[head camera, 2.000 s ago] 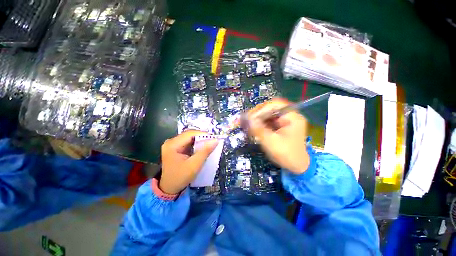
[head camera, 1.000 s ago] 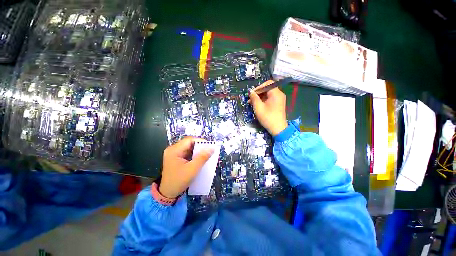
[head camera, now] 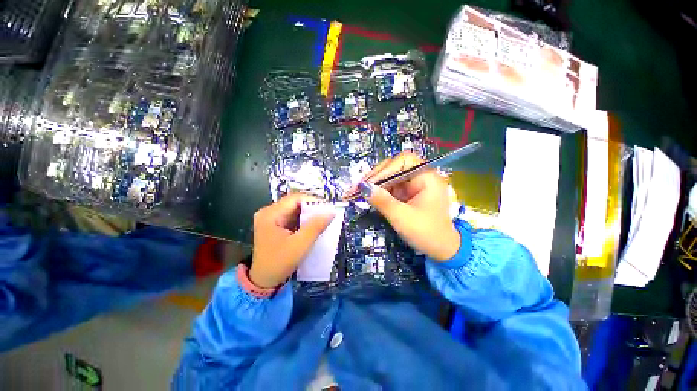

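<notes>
My left hand [head camera: 284, 235] grips a white sticker strip [head camera: 320, 248] between thumb and fingers, with a row of tiny dark marks along its far edge. My right hand [head camera: 413, 205] holds metal tweezers [head camera: 428, 166], their back end pointing up and right. The tweezer tips are at the strip's far right corner; whether they hold a piece is too small to tell. Under both hands lies a clear blister tray [head camera: 277, 85] with blue circuit boards [head camera: 348, 106] in three columns. The hands hide part of its middle.
Stacked blister trays [head camera: 200, 114] stand at left. Bagged sheets [head camera: 517, 70] lie at the far right. A white sheet [head camera: 529, 195], amber film [head camera: 613, 198] and loose white strips [head camera: 646, 218] lie at right. Marking tape [head camera: 330, 59] runs beyond the tray. Another person's blue sleeve [head camera: 99, 279] is at lower left.
My right hand with the tweezers has come back from a board in the tray's right column to the strip's edge. My left hand still holds the strip. The view has shifted slightly.
</notes>
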